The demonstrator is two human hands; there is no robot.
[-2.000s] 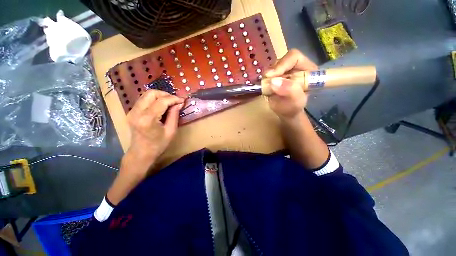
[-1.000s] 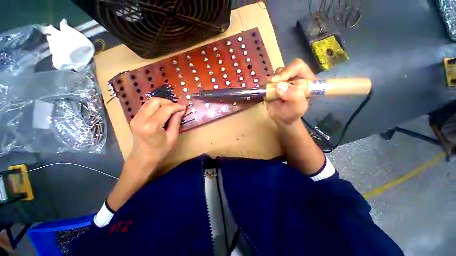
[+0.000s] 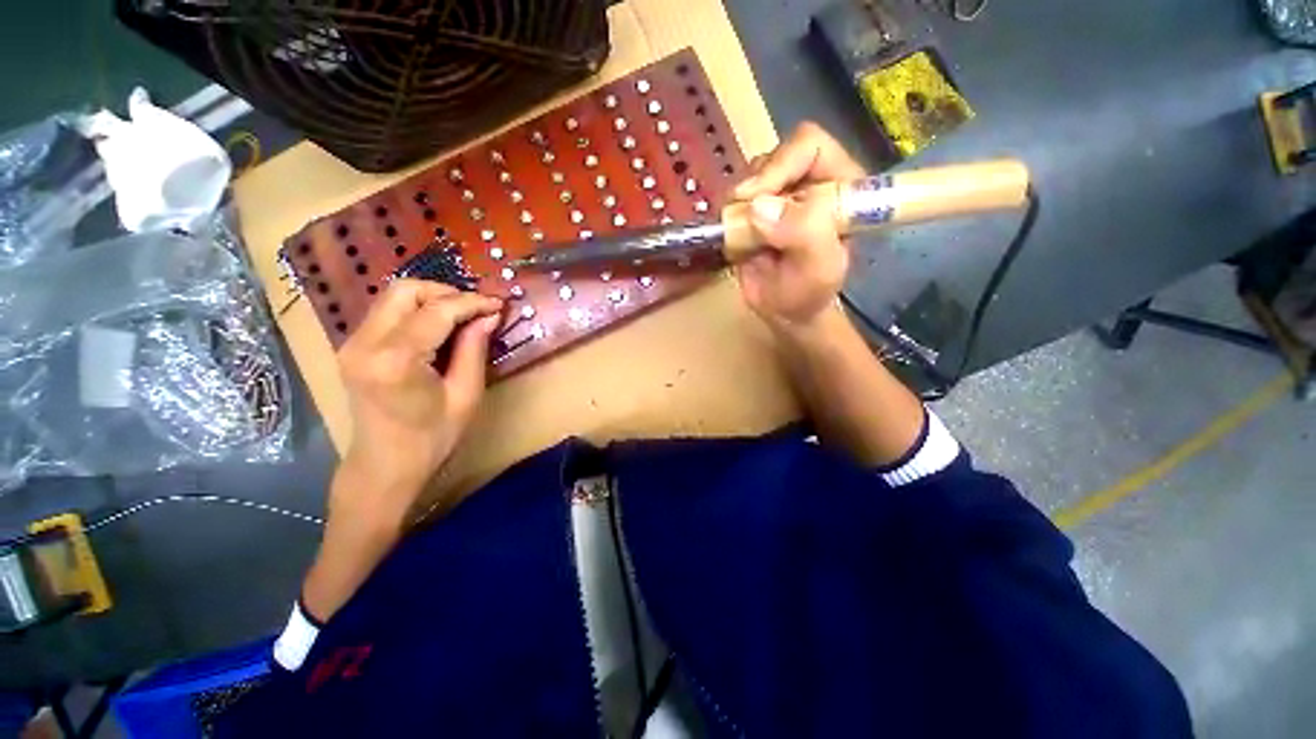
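Observation:
The reddish-brown holding board (image 3: 433, 202) lies tilted on a cardboard sheet (image 3: 577, 390), with rows of shiny round metal dots and black holes. My right hand (image 3: 791, 228) grips the pale wooden handle of the soldering iron (image 3: 931, 194); its dark barrel points left, with the tip near a metal dot close to my left fingers. My left hand (image 3: 411, 361) rests at the board's lower left, thumb and fingertips pinched together. What they pinch is too small to tell. A small heap of black leads (image 3: 436, 264) lies just above my left hand.
A black fan (image 3: 390, 65) stands behind the board. A stand with a yellow sponge (image 3: 915, 104) is at upper right. Plastic bags (image 3: 145, 347) and a white crumpled cloth (image 3: 162, 166) lie at left. A yellow reel holder (image 3: 69, 563) and blue bin (image 3: 173, 693) are at lower left.
The whole view has shifted, so the board and fan sit further left. The iron tip remains near my left fingertips, and both hands keep nearly the same pose over the board.

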